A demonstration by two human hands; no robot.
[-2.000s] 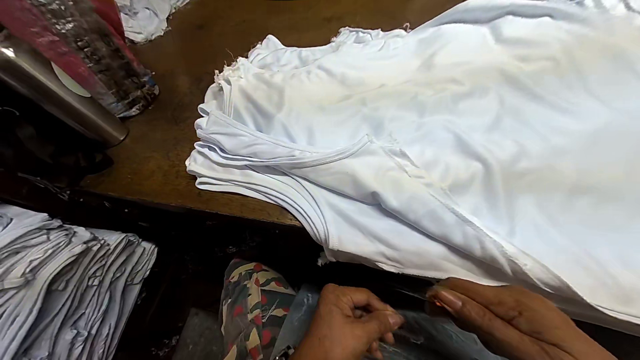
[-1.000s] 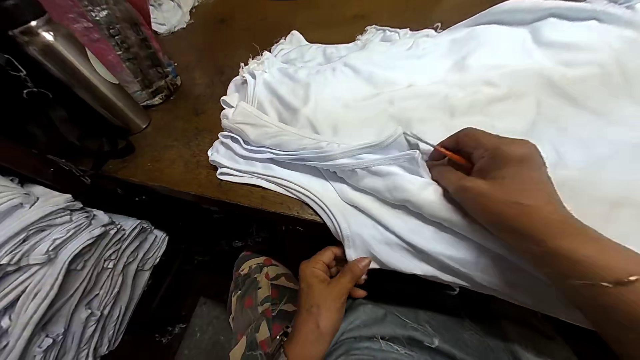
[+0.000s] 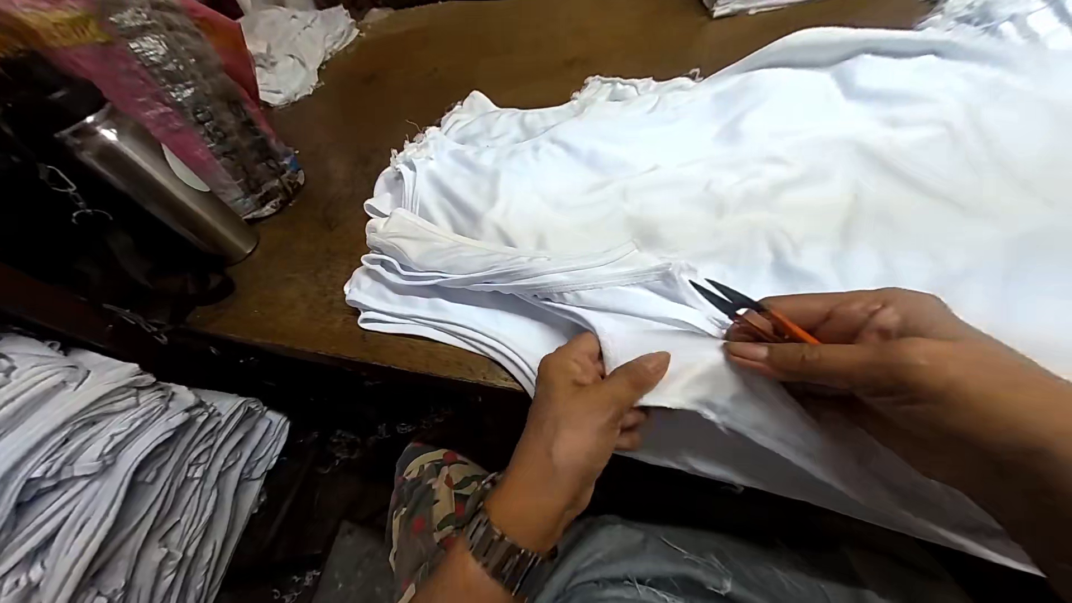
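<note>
White fabric garments (image 3: 804,184) lie stacked on a brown wooden table, their bound edges at the left. My left hand (image 3: 586,402), with a metal watch at the wrist, pinches the edge of the top garment between thumb and fingers near the table's front edge. To its right, my right hand (image 3: 837,352) holds orange-handled thread snips (image 3: 775,318), whose dark pointed blades are apart and point up and left over the cloth. The thumb and fingers of the right hand also seem to pinch a bit of the garment's edge. Its other fingers are partly hidden.
A steel bottle (image 3: 159,188) and a pink and clear plastic package (image 3: 201,100) stand at the left of the wooden table (image 3: 293,293). Crumpled white cloth (image 3: 297,50) lies behind them. A pile of folded whitish cloth (image 3: 126,477) is at the lower left.
Two seconds ago both hands were low by the lap. The right hand rose onto the cloth with the snips, and the left hand has since moved up onto the garment's edge. The garment's near edge is now lifted.
</note>
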